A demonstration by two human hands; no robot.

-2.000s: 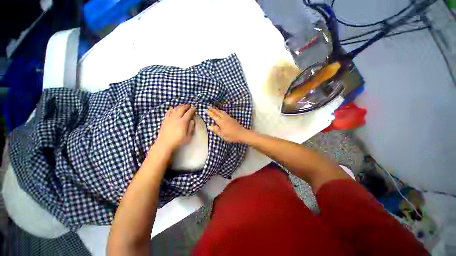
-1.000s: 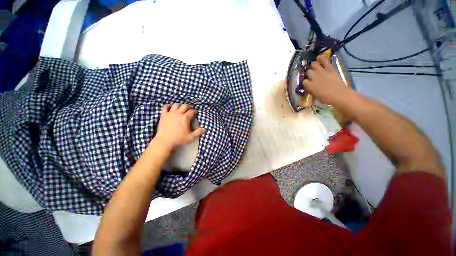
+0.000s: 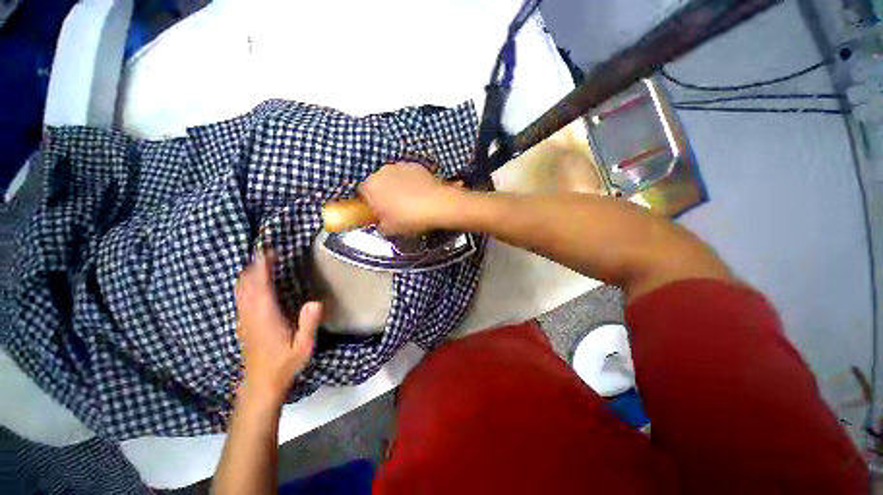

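The checked garment (image 3: 194, 280) lies loosely over the padded form, with its curved opening showing the pale pad (image 3: 353, 295). My right hand (image 3: 407, 198) is closed on the orange-brown handle of the iron (image 3: 411, 253). The iron is over the upper right edge of the opening; whether its sole touches the cloth I cannot tell. My left hand (image 3: 271, 324) is at the left of the opening, fingers apart, resting on or just above the cloth. It holds nothing visible.
The metal iron rest (image 3: 634, 145) is at the table's right corner beside scorched cloth. A dark hose (image 3: 620, 72) runs from the iron to the upper right. A pale narrow board (image 3: 85, 68) stands at the far left. A white disc (image 3: 604, 360) is below the table edge.
My right hand went from the garment to the iron on its rest, then brought it left over the opening. My left hand has moved left and down from the opening's upper edge.
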